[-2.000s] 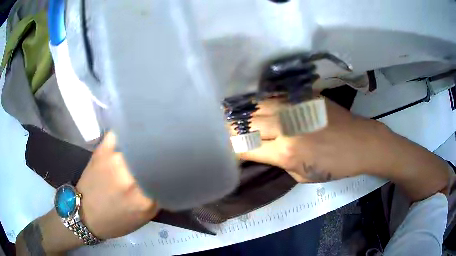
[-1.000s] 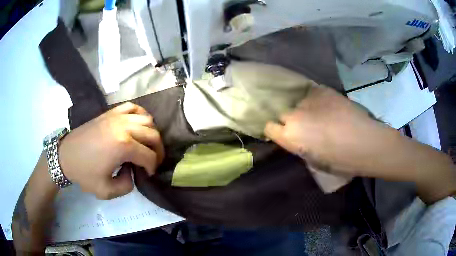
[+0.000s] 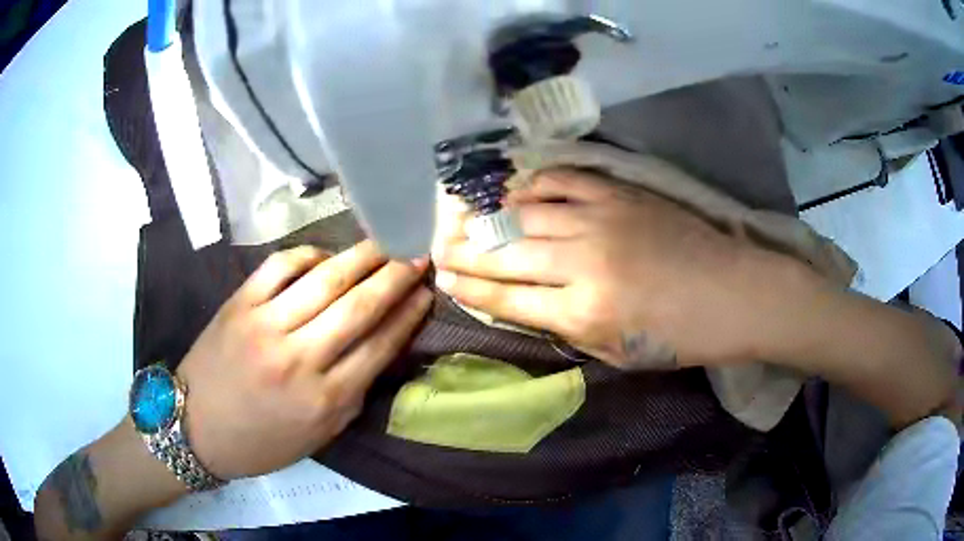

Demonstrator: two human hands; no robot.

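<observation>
A dark brown garment panel [image 3: 655, 412] lies on the white table under the machine head [image 3: 359, 116] and hangs over its front edge. My left hand [image 3: 307, 359] lies on the panel, fingers together, tips pressing the cloth just below the head. My right hand [image 3: 603, 275] reaches in from the right, its fingertips at the same spot, on beige pocketing [image 3: 782, 238] and the dark cloth. The needle and presser foot are hidden behind the head. A small yellow-green patch [image 3: 486, 407] lies on the panel in front of my hands.
A blue air tube with a white nozzle [image 3: 182, 148] stands left of the head. Tension knobs [image 3: 555, 106] stick out above my right hand. Taupe cloth [image 3: 698, 143] lies behind. A ruler scale [image 3: 307, 491] runs along the table's front edge.
My hands have come together at the machine head; my left hand has opened out from a curled grip and moved right. The head looks closer. The patch now sits slightly lower and to the right.
</observation>
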